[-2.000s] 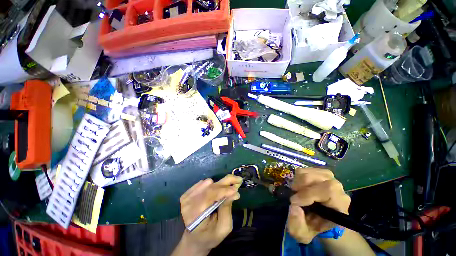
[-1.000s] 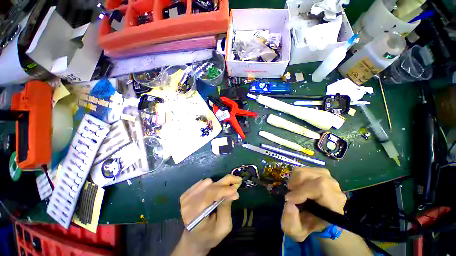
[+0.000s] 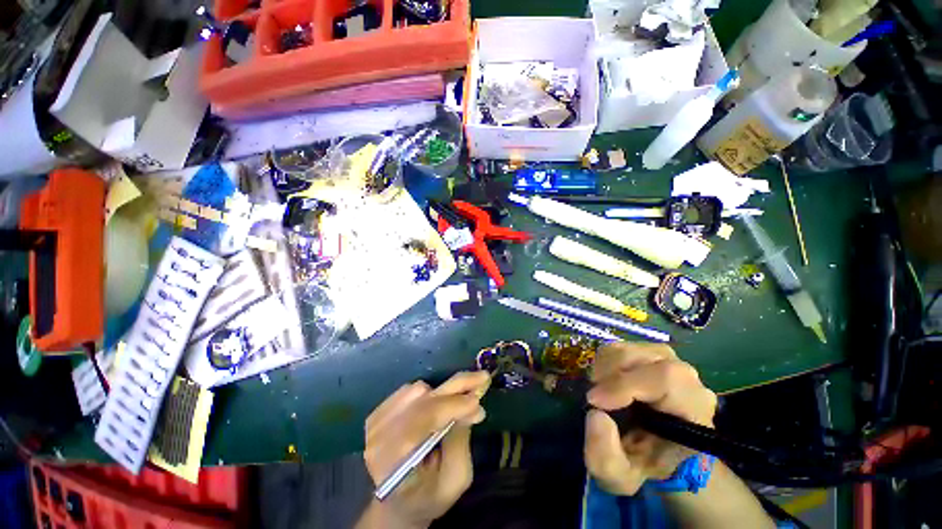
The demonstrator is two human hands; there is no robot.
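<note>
My left hand (image 3: 424, 439) holds silver tweezers (image 3: 415, 461) like a pen, with its fingertips at the lower left rim of a small dark watch case (image 3: 505, 364). My right hand (image 3: 651, 413) grips a black handle with a thick black cable (image 3: 702, 438) running off to the right. The dark front end of this tool points left at the watch case; its exact tip is hard to make out. A loose pile of gold parts (image 3: 569, 355) lies between the case and my right hand. The tweezers' tips are hidden at my fingers.
Red pliers (image 3: 479, 240), cream-white sticks (image 3: 601, 260) and two other watch cases (image 3: 686, 300) lie beyond my hands. A syringe (image 3: 790, 279) slants at right. A parts sheet (image 3: 157, 351) lies left. An orange-red tray (image 3: 336, 67), white boxes (image 3: 531, 141) and a bottle (image 3: 766, 122) stand behind.
My left hand with the tweezers has shifted slightly left and down. My right hand first moved a little left and stays on the black handle. The watch case stays nearly in place.
</note>
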